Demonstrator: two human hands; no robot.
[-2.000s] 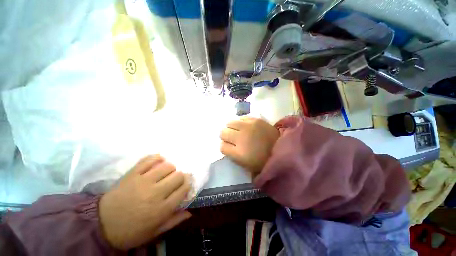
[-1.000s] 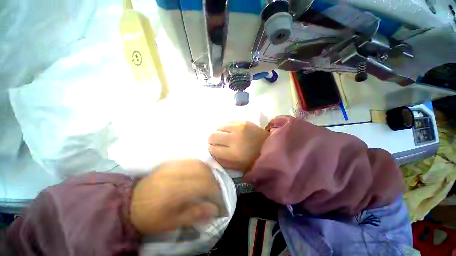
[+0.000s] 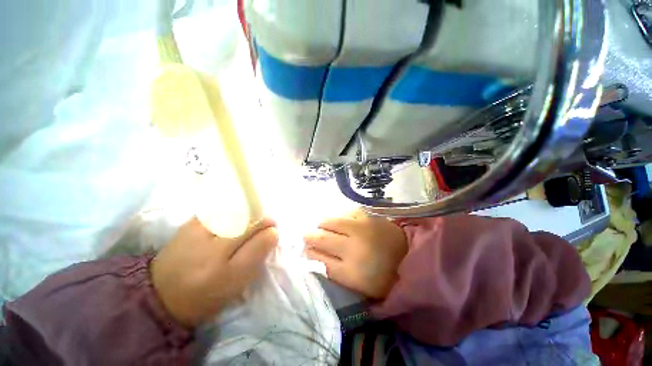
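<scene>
White fabric hangs bunched below my hands over the bed's front edge and spreads left. My left hand pinches it between thumb and fingers, partly behind the lamp. My right hand lies on the fabric to the right, fingers pointing left; its fingertips are lost in glare. The sewing machine head, white with a blue stripe, stands above. Small metal parts of the needle area show beneath it; the needle itself cannot be made out.
The pale-yellow lamp hangs close over my left hand. A large chrome loop crosses the front right. A red-edged dark item is partly hidden behind it. A black knob, yellowish cloth and a red object are at right.
The view has shifted, so the head and chrome loop look larger. My left hand has moved up and left, beside the lamp, with fabric pinched. The fabric now hangs lower in front.
</scene>
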